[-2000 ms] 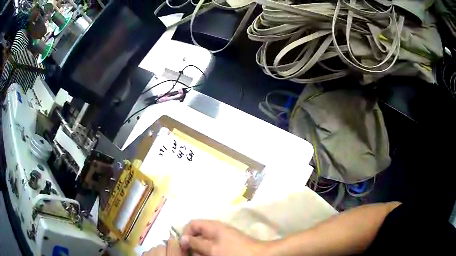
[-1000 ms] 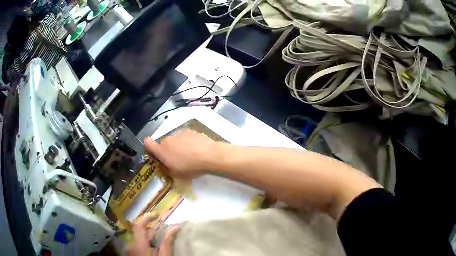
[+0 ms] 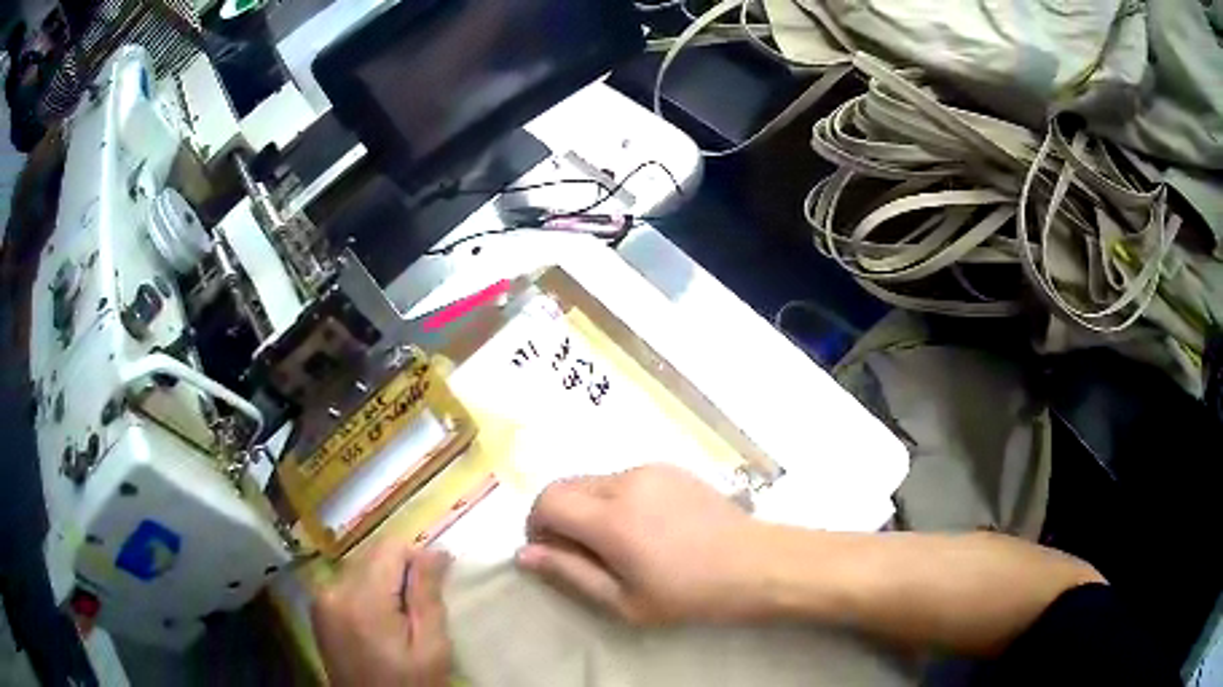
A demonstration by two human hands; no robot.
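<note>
The beige cloth [image 3: 563, 644] lies at the bottom centre, over the white and yellow template [image 3: 516, 450]. My left hand [image 3: 382, 617] holds its left corner beside the red-marked slot; a thin dark line shows at the fingers. My right hand [image 3: 657, 544] pinches its upper edge, fingertips curled and partly hidden. The amber clamp frame [image 3: 382, 463], with black handwriting and a slot window, sits left of the slot, under the needle mechanism [image 3: 315, 349].
The white machine head [image 3: 148, 497] stands at left. A black screen [image 3: 470, 81], a thin cable [image 3: 463, 246] and a bright pink strip [image 3: 467, 305] are behind the clamp. Coiled beige straps [image 3: 925, 201] and khaki pieces [image 3: 972, 416] lie at right.
My right hand reached to the clamp's far side and has come back to the cloth edge. The bright pink strip now shows behind the clamp. The view has shifted, moving the scene rightward.
</note>
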